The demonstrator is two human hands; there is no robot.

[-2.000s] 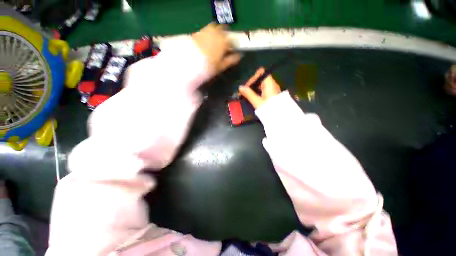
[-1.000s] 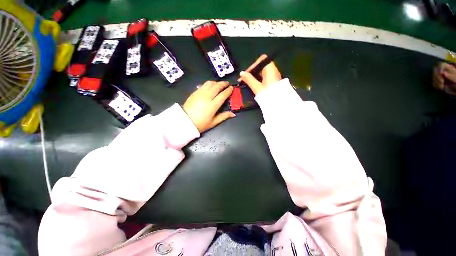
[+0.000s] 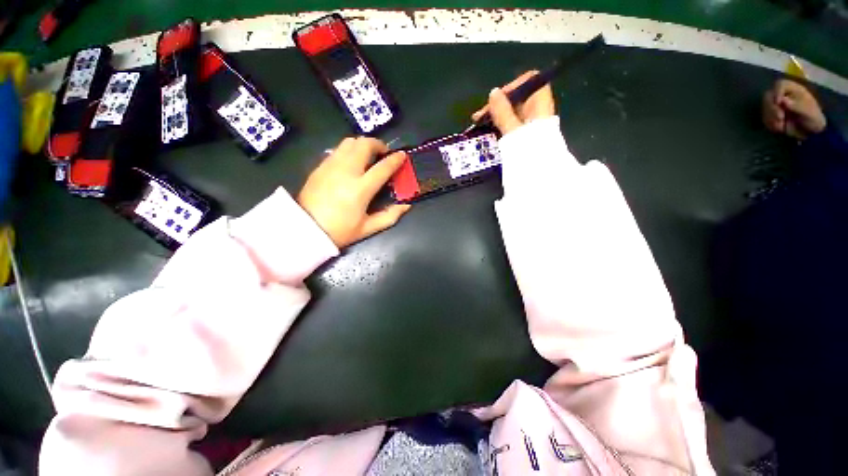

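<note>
A phone unit lies flat on the dark green mat, its red part at the left and its white dotted keypad board at the right. My left hand rests at the red end, thumb and fingers around it, holding the unit on the mat. My right hand holds dark tweezers like a pen above the unit's upper right edge. The tip is thin and hard to make out near the upper edge.
Several waiting units lie at upper left, some overlapping, and one unit lies nearer, beyond my left hand. A white strip borders the mat. A fan's edge and white cord are at left. Another person's hand is at right.
My left hand has come back from the far strip to the worked unit. The nearer waiting unit now lies on the mat. My right hand has lifted off the board, uncovering it. The view has shifted right.
</note>
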